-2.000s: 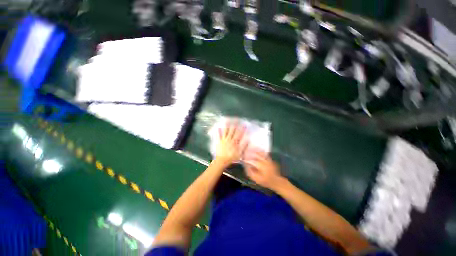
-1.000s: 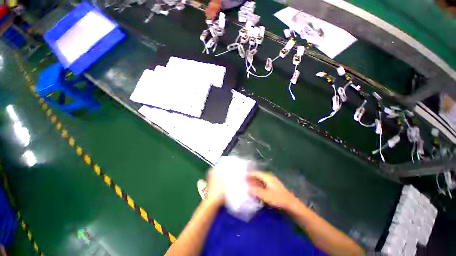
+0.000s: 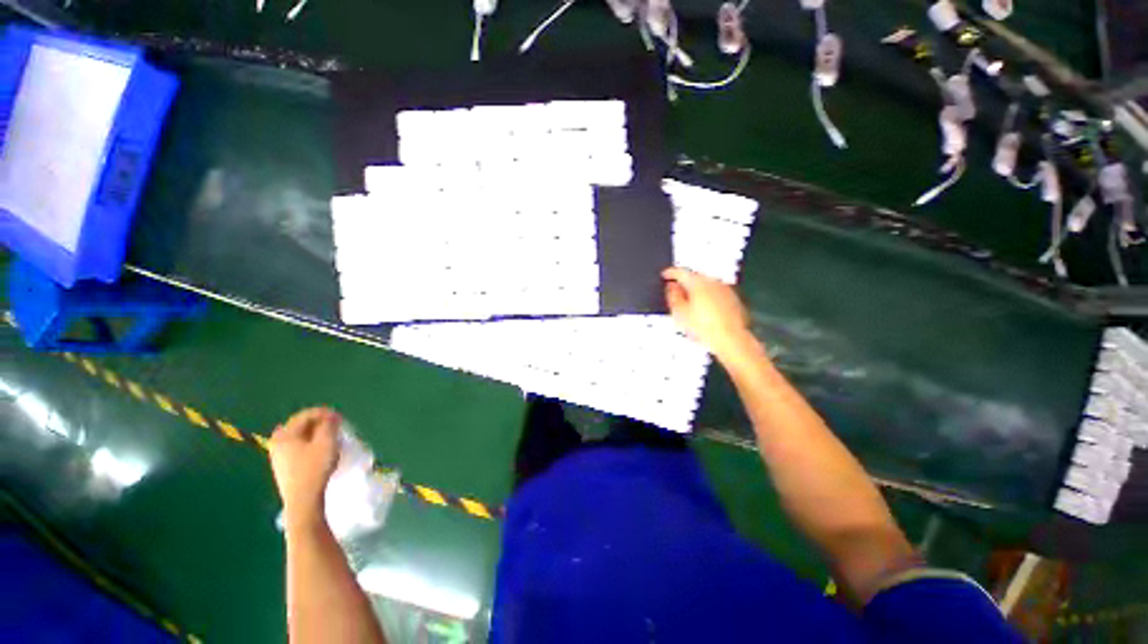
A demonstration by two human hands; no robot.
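Note:
Small white units [image 3: 472, 245] lie in tight rows on a black board [image 3: 633, 258] on the dark green bench. More rows run along the front edge and at the right side of the board. My right hand [image 3: 705, 306] is on the right-hand rows; whether it grips a unit cannot be told. My left hand [image 3: 306, 443] is out over the floor at the left, closed on a crumpled clear-white bag [image 3: 359, 492] that hangs from it.
A blue bin [image 3: 78, 151] with a white inside stands on a blue stool [image 3: 95, 315] at the left. Corded white parts [image 3: 827, 61] lie along the line behind. Another block of white units [image 3: 1108, 434] is at the right. Yellow-black tape [image 3: 164, 393] marks the floor.
My hands have parted from the bag in front of me: the left has carried it out to the left, the right has moved to the white rows. The view has shifted toward the rows.

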